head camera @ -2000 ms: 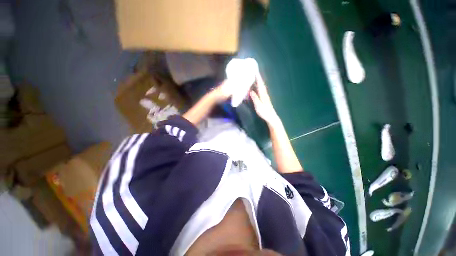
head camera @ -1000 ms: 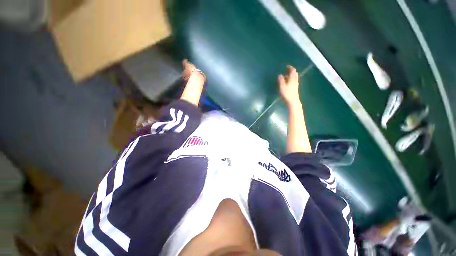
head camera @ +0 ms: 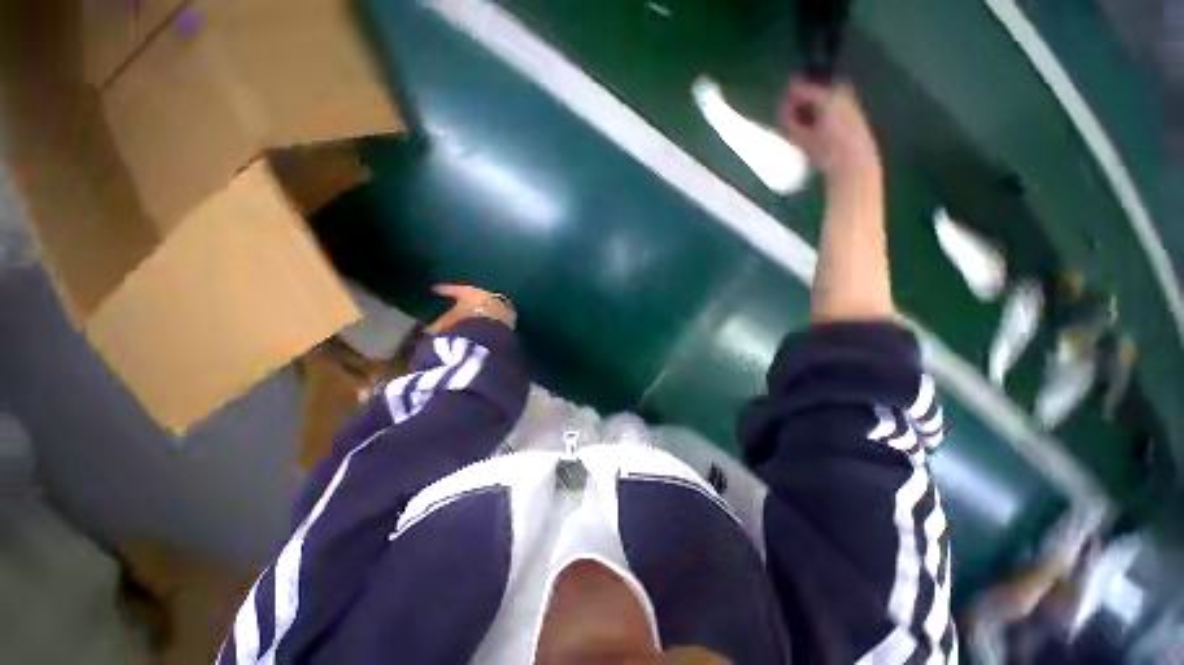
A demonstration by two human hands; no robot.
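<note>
White teardrop-shaped housing shells lie on the green conveyor belt. One shell (head camera: 753,140) is close to my right hand (head camera: 831,124), on its left side. My right hand reaches over the belt with fingers curled and blurred, next to a dark elongated thing (head camera: 821,37); whether it holds that thing is unclear. Another shell (head camera: 970,253) lies further right, with several more (head camera: 1017,331) below it, blurred. My left hand (head camera: 474,307) is low over the near edge of the green ledge, fingers apart, with nothing seen in it.
The green ledge (head camera: 584,247) runs beside the belt, divided by a pale metal rail (head camera: 649,150). A large open brown carton (head camera: 234,299) stands at the left. Another person's blurred hand and pale items (head camera: 1104,585) are at the lower right. A small brown carton is below my left side.
My right hand has moved from over the ledge to over the belt. My left hand stays low at the ledge. The view has shifted; the carton shows more fully. Earlier both hands held a white piece.
</note>
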